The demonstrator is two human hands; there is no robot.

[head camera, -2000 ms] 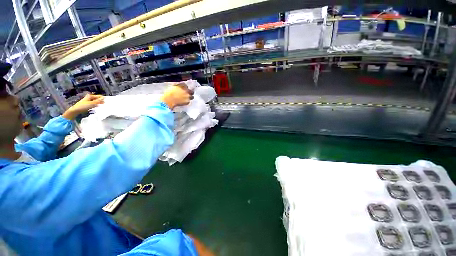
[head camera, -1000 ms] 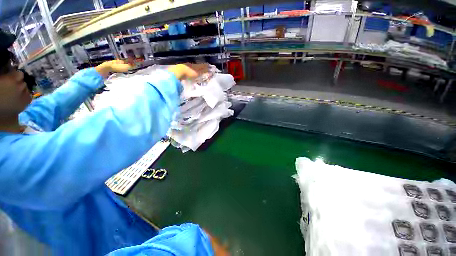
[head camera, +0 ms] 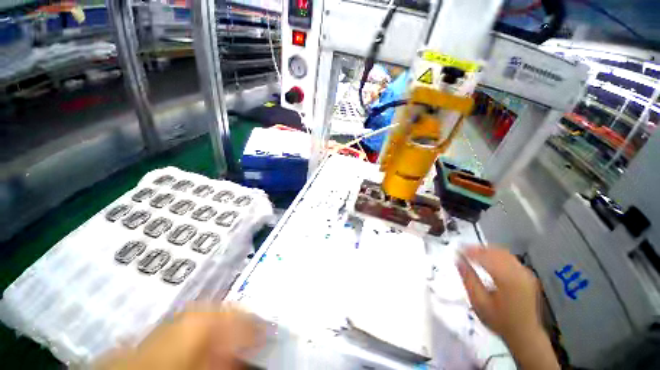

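Note:
The white pocketed parts tray [head camera: 79,253] lies at the left, with rows of grey ring-shaped parts [head camera: 158,227] in its upper part. The red-brown press fixture [head camera: 398,209] stands under the yellow-orange press head [head camera: 416,152]. A flat pale plate [head camera: 387,289] lies in front of it on the white press table [head camera: 300,267]. My left hand [head camera: 195,340] is blurred at the bottom, between tray and table; its grip cannot be told. My right hand [head camera: 503,289] is right of the plate, fingers bent; a small pale spot shows by the fingers, not clear enough to tell if something is held.
A blue crate [head camera: 275,170] with a white top stands behind the tray. The control panel [head camera: 298,72] rises behind it. Dark bins [head camera: 467,188] with orange-red edges stand right of the fixture. A large grey-white box [head camera: 593,267] with blue marks is at the right. A person's blue sleeve [head camera: 387,97] shows behind the press.
The view has swung right from the neighbouring worker and the white stack to the press. The parts tray now shows at the left. Both my hands are now in view.

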